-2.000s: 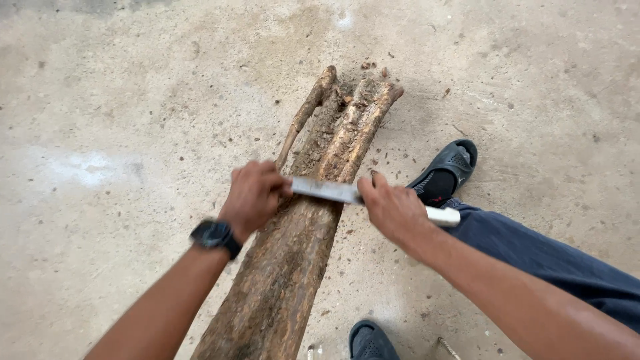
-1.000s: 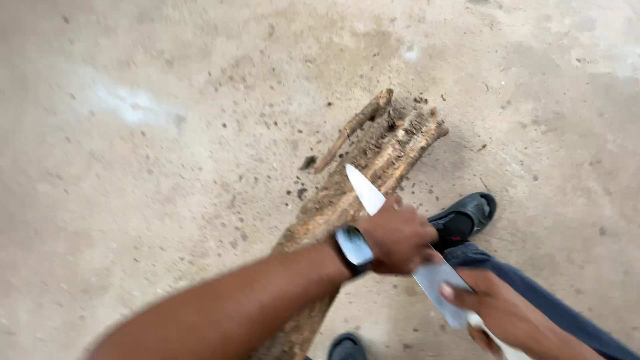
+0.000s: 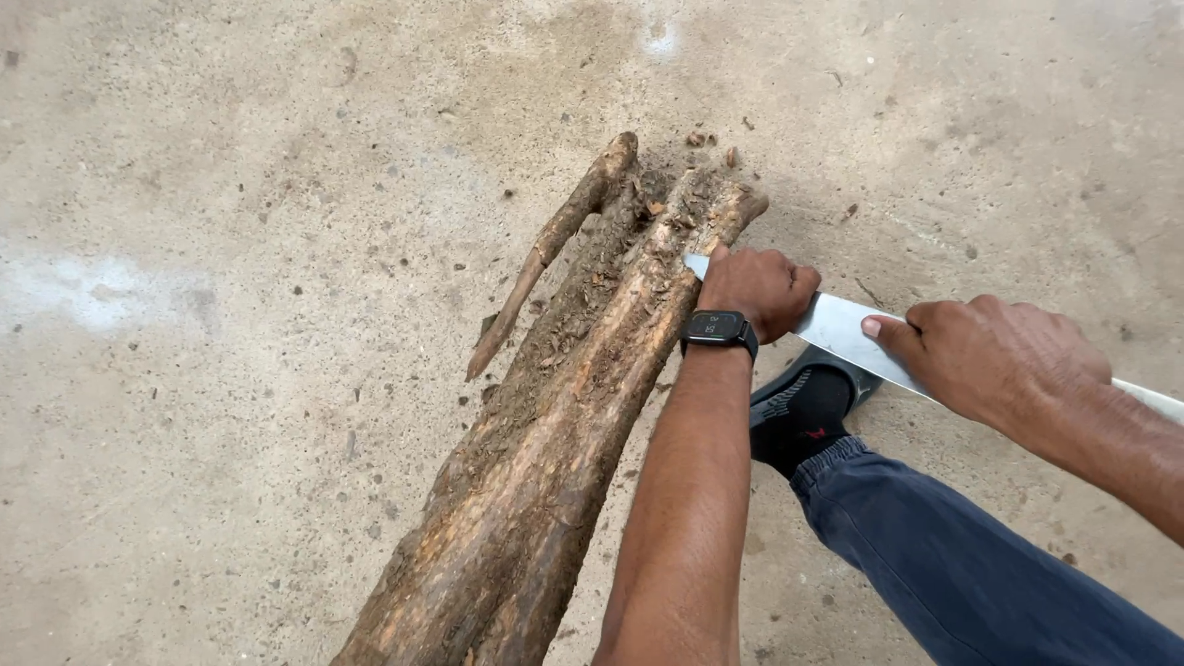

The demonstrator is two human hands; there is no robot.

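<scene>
A rough log (image 3: pixel 555 435), its bark partly stripped, lies slanting from the bottom centre up to its jagged end, with a thin side branch (image 3: pixel 546 248) on its left. My left hand (image 3: pixel 760 285), a black smartwatch (image 3: pixel 719 329) on its wrist, grips the front part of a knife's blade at the log's right side. The wide steel blade (image 3: pixel 856 335) shows between my two hands, and its tip shows over the log. My right hand (image 3: pixel 1004 356) holds the knife near the rear of the blade, thumb on the metal; the white handle (image 3: pixel 1149 400) sticks out behind it.
Bark crumbs (image 3: pixel 701 139) lie on the concrete floor (image 3: pixel 231 416) around the log's far end. To the right of the log, below the knife, are a foot in a dark sandal (image 3: pixel 865 377) with a black sock and a leg in navy trousers (image 3: pixel 934 536).
Two seconds ago the blade lay across the log with a hand on either side. Now both hands are right of the log's upper part, and only the tip reaches over it.
</scene>
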